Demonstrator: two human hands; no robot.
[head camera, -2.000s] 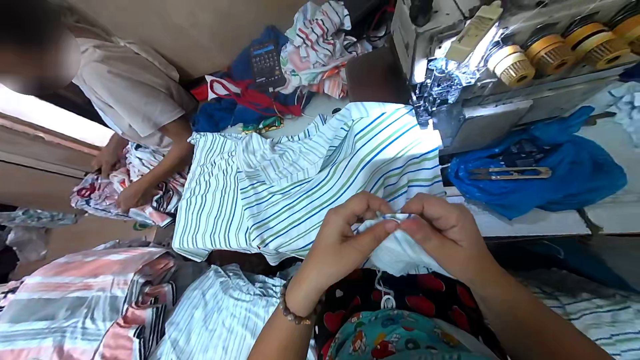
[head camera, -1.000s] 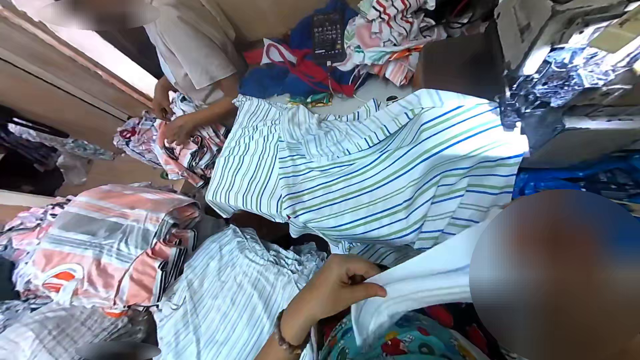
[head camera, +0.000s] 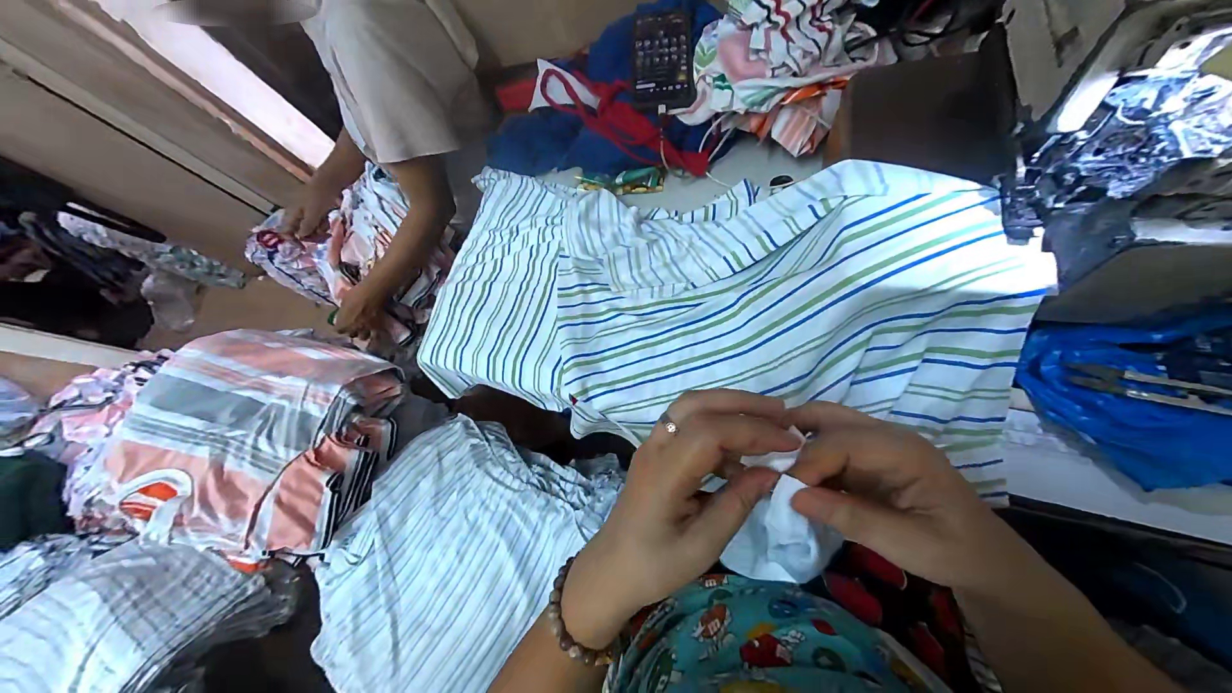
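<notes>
A small piece of white fabric (head camera: 782, 539) is pinched between the fingertips of both hands, just above my lap. My left hand (head camera: 698, 491), with a ring and a beaded bracelet at the wrist, grips it from the left. From the right, my right hand (head camera: 881, 481) grips its upper edge, the fingertips of both hands close together. Beyond them a white garment with blue and green stripes (head camera: 731, 337) lies spread over the table, its right end under the head of a sewing machine (head camera: 1025, 207).
A co-worker's hands (head camera: 361, 308) handle patterned cloth at the upper left. Folded checked fabric (head camera: 260, 414) and pale striped cloth (head camera: 462, 558) are piled at the left. A phone (head camera: 662, 60) lies on blue cloth; metal thread snips (head camera: 1145, 385) rest on a blue plastic bag (head camera: 1107, 433).
One second ago the white fabric hung stretched from my left hand; now both hands pinch it, bunched together, in front of my lap. The striped garment stays spread on the table.
</notes>
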